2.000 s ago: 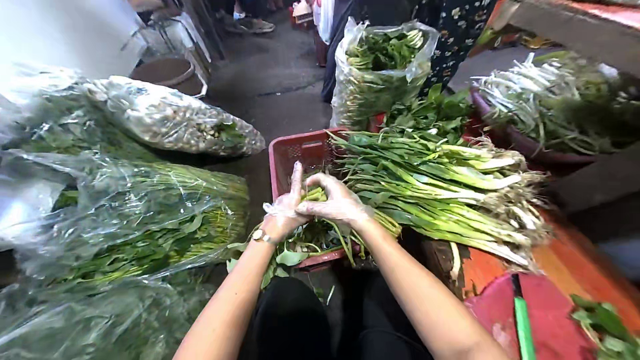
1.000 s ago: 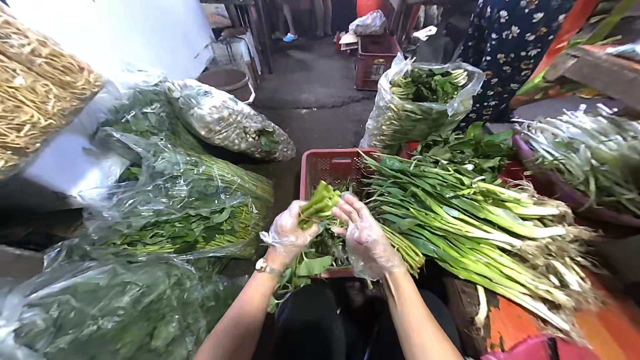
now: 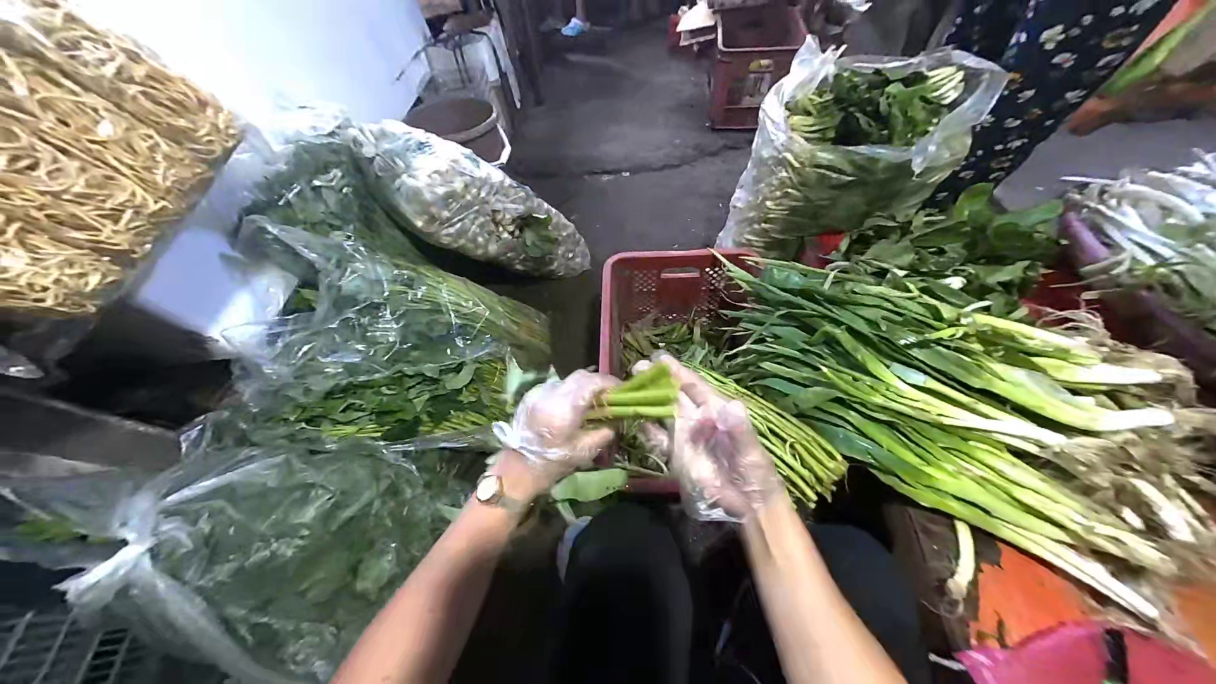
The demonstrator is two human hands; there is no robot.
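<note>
My left hand (image 3: 560, 423), in a clear plastic glove with a watch at the wrist, is closed around a small bunch of green leafy stems (image 3: 638, 394). The stems' pale ends point right, toward my right hand (image 3: 714, 442), also gloved, whose fingers touch those ends. Both hands are over the near part of a red plastic crate (image 3: 610, 309) that holds more greens. A bundle of green stems (image 3: 784, 442) lies just right of my right hand. Beyond it, long leeks or large green onions with roots (image 3: 950, 380) are piled.
Clear bags of leafy greens (image 3: 380, 332) fill the left side, near a bag of pale vegetables (image 3: 465, 199). Another open bag of greens (image 3: 864, 142) stands beyond the crate, beside a person in floral clothing (image 3: 1054, 66). A bucket (image 3: 461, 123) and another red crate (image 3: 755, 71) are farther back.
Two seconds ago my hands were together with no bunch visible; one second ago the bunch stood tilted up in my left hand. Now it lies nearly level. The view has shifted.
</note>
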